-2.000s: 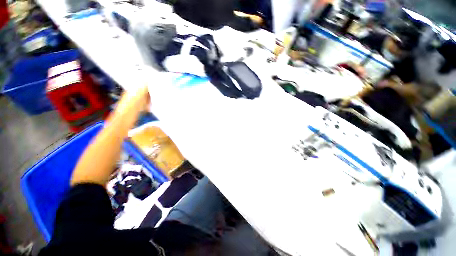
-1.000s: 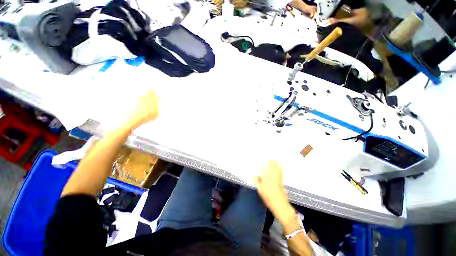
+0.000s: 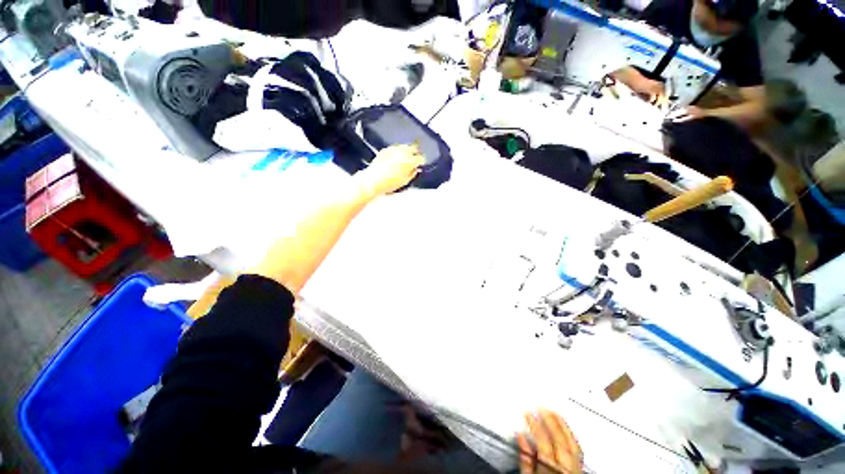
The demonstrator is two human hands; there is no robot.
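Observation:
My left hand (image 3: 397,168) reaches across the table and rests on the front part of the stack of dark octagonal panels (image 3: 422,139), which has a grey top. Its fingers lie on the top panel; I cannot tell if they grip it. My right hand (image 3: 550,446) is at the table's front edge, cut off by the bottom of the picture, with nothing visible in it. White fabric (image 3: 245,190) lies under and left of my left arm. The sewing machine (image 3: 667,343) is at the right, its needle area (image 3: 570,324) holding no visible cloth.
A black-and-white bundle (image 3: 306,88) and a grey roll (image 3: 185,83) lie at upper left. A brown tag (image 3: 618,386) and snips (image 3: 695,455) are near the machine. A blue crate (image 3: 102,370) and red crate (image 3: 83,218) stand left. Another person (image 3: 723,46) works opposite.
My left hand has moved from the white fabric, away from me and right, onto the panel stack. My right hand stays near the front edge, now lower in the picture. The view has shifted.

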